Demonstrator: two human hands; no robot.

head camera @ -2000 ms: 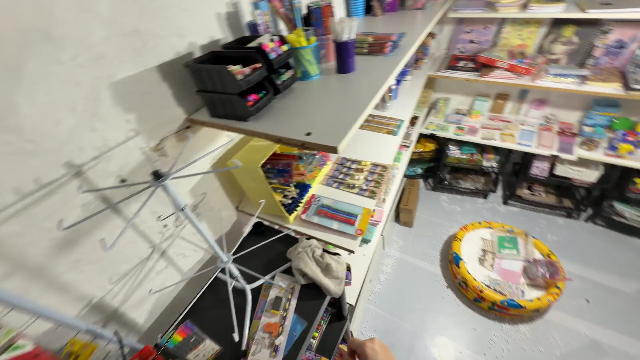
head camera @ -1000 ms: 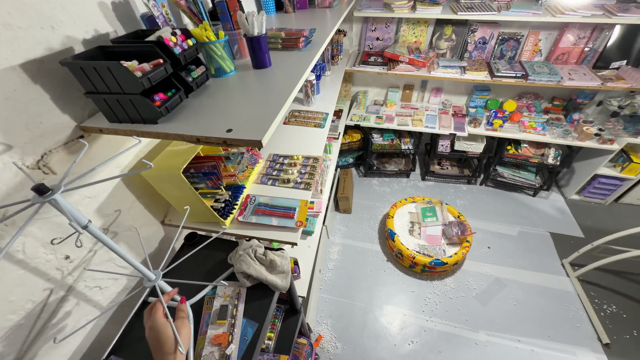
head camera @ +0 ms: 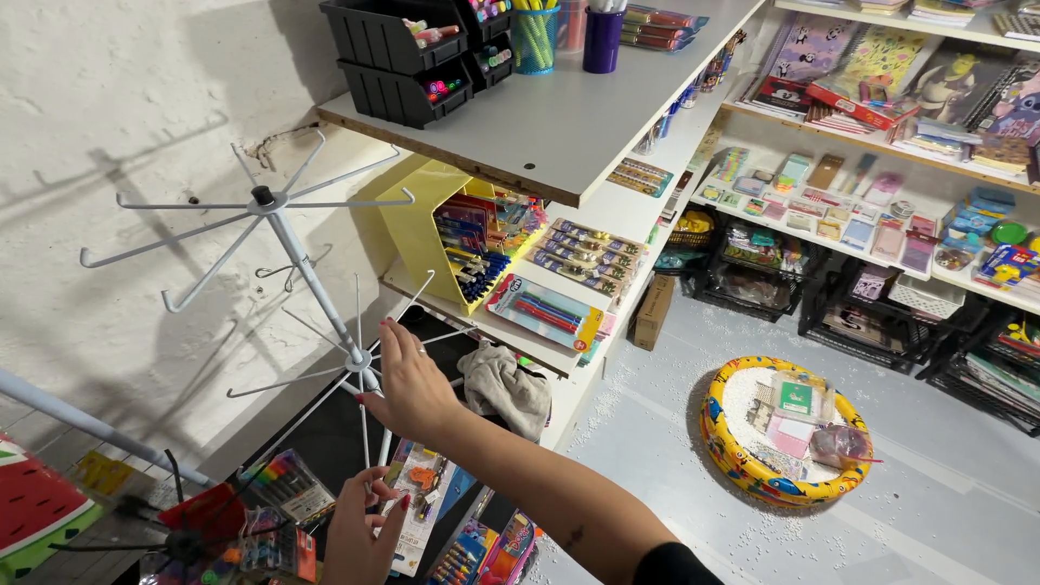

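Note:
A white metal display stand (head camera: 305, 272) with hooked arms in two tiers leans near the wall. My right hand (head camera: 410, 380) reaches across to its lower tier, palm flat and fingers extended beside the hub (head camera: 357, 359); whether it touches an arm is unclear. Below it, my left hand (head camera: 370, 520) has curled fingers around the end of a lower hooked arm, close to a carded stationery pack (head camera: 422, 487). A crumpled grey cloth (head camera: 505, 388) lies just right of my right hand. A pack of coloured markers (head camera: 291, 487) rests left of my left hand.
A grey shelf (head camera: 561, 138) with black bins (head camera: 398, 61) juts out above a yellow box of pens (head camera: 422, 236). A small inflatable pool (head camera: 715, 431) with white beads stands on the floor at right. A dark spider-like rack (head camera: 185, 546) is at lower left.
Both hands are now at the stand's lower tier; one second ago only one hand showed there. The view has shifted, and the stand appears farther right than one second ago.

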